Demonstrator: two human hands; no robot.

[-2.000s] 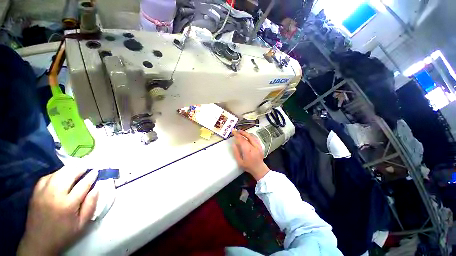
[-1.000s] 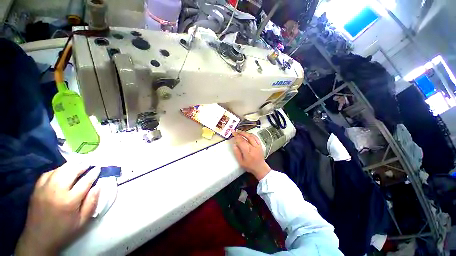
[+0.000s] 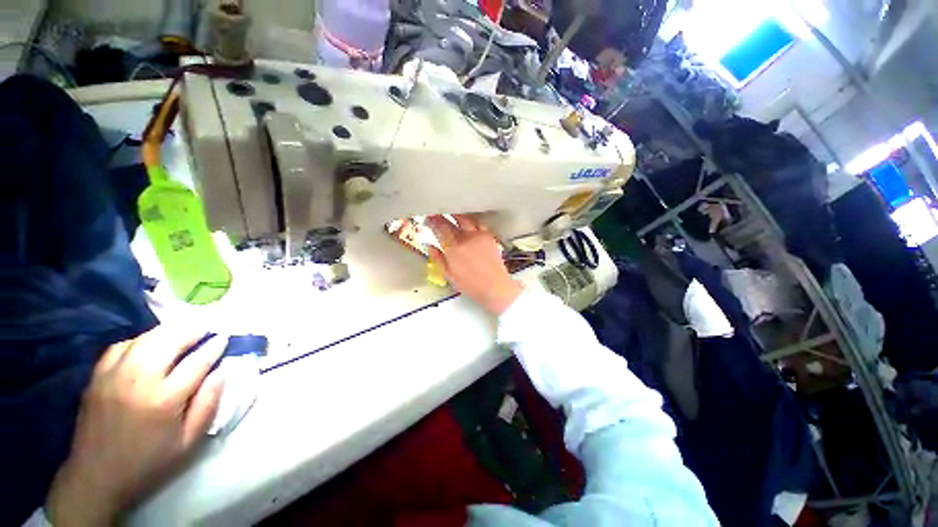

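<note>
My left hand (image 3: pixel 149 407) lies on the machine table at the lower left, its fingers on a white piece (image 3: pixel 239 391) with a navy edge. The dark navy garment (image 3: pixel 62 268) is heaped beside it at the left. My right hand (image 3: pixel 468 259) is under the arm of the cream-white sewing machine (image 3: pixel 453 154), over the smartphone (image 3: pixel 412 235). The phone's lit screen is mostly hidden by the hand. Whether the fingers grip the phone or only touch it is not clear. The presser foot area (image 3: pixel 278 253) is left of the phone.
A lime green tag (image 3: pixel 183 242) hangs at the machine head. A yellow pad (image 3: pixel 436 273) is beside the phone. Black-handled scissors (image 3: pixel 579 249) lie at the table's right end. A pale lilac bottle (image 3: pixel 352 31) stands behind the machine. Dark garments (image 3: pixel 720 391) and a metal rack (image 3: pixel 823 299) are at the right.
My right hand has moved left and up from the phone's lower right corner to over its screen. My left hand stays on the white piece. The view has shifted slightly.
</note>
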